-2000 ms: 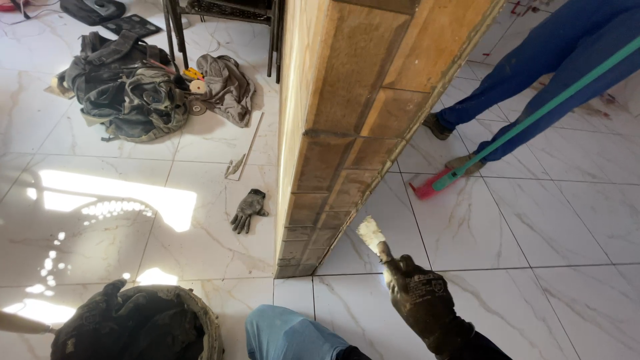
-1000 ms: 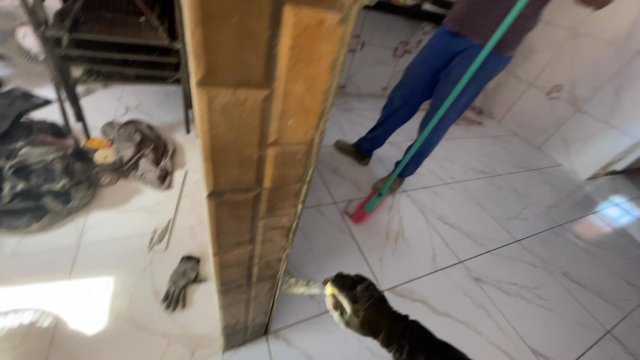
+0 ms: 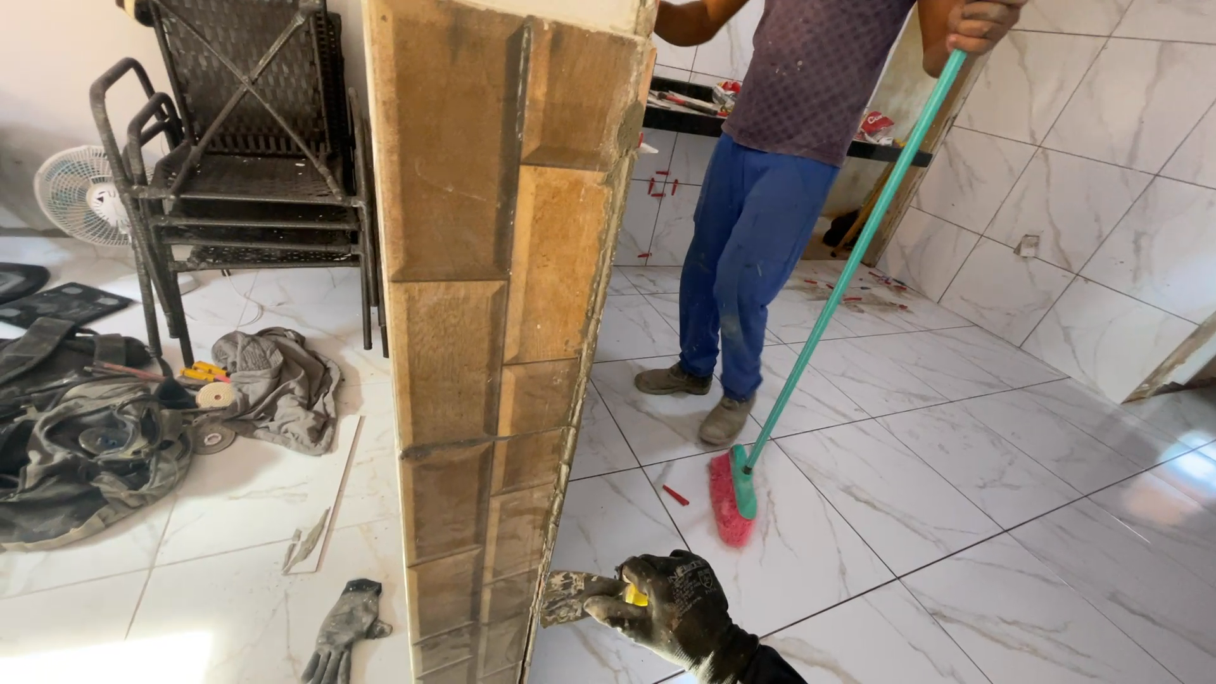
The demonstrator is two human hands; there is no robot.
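Note:
My right hand (image 3: 674, 603), in a dark work glove, grips a putty knife (image 3: 568, 597) with a dirty blade and a bit of yellow at its handle. The blade is at the right edge of a wall end faced with brown bevelled tiles (image 3: 551, 275), low down near the floor; whether it touches cannot be told. My left hand is out of view. An empty grey work glove (image 3: 347, 632) lies on the floor left of the wall end.
A person (image 3: 760, 218) stands beyond the wall with a green-handled broom (image 3: 836, 294), its pink bristles on the marble-look floor by a red piece (image 3: 675, 495). At left are stacked chairs (image 3: 256, 180), a fan (image 3: 85, 195), a bag (image 3: 95, 456), a cloth (image 3: 280, 385) and a tile strip (image 3: 334, 503).
The view has tilted up. My right hand has brought the putty knife from away from the wall end to its right edge. The co-worker's upper body has come into view.

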